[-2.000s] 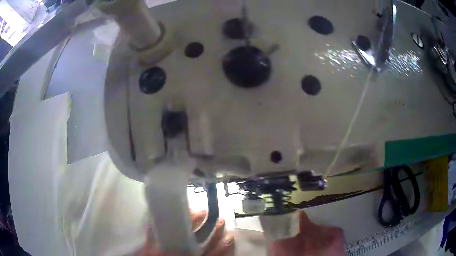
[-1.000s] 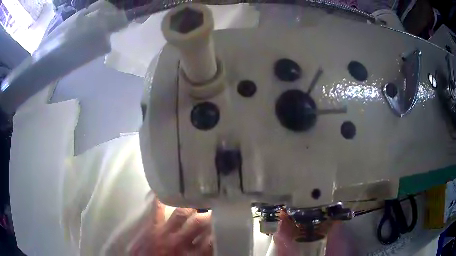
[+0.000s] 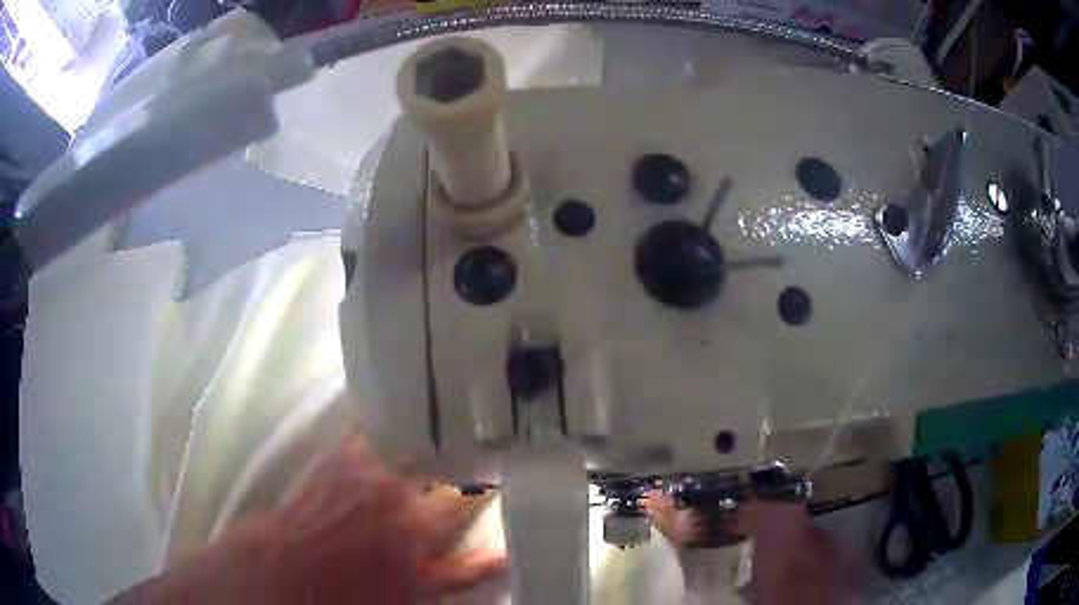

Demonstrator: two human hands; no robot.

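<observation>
The off-white sewing machine head (image 3: pixel 615 343) fills the middle of the view and hides the needle area. Cream fabric (image 3: pixel 254 402) lies in folds to its left. My left hand (image 3: pixel 355 532) is blurred and lies on the fabric at the lower left of the head, its fingertips running under the pale loop (image 3: pixel 544 532). I cannot tell whether it grips the fabric. My right hand (image 3: pixel 793 555) is blurred and partly hidden behind the thread tension assembly (image 3: pixel 710 508) at the bottom edge. What its fingers do is hidden.
Black-handled scissors (image 3: pixel 923 520) lie right of my right hand, beside a yellow box (image 3: pixel 1015 485). A green strip (image 3: pixel 994 420) is on the machine's front right. A pale padded arm (image 3: pixel 154 166) crosses the upper left. More cream panels (image 3: pixel 320 118) lie behind the head.
The view has shifted, so the head sits lower and further right than at first. My left hand has come further into view, reaching in from the lower left over the fabric.
</observation>
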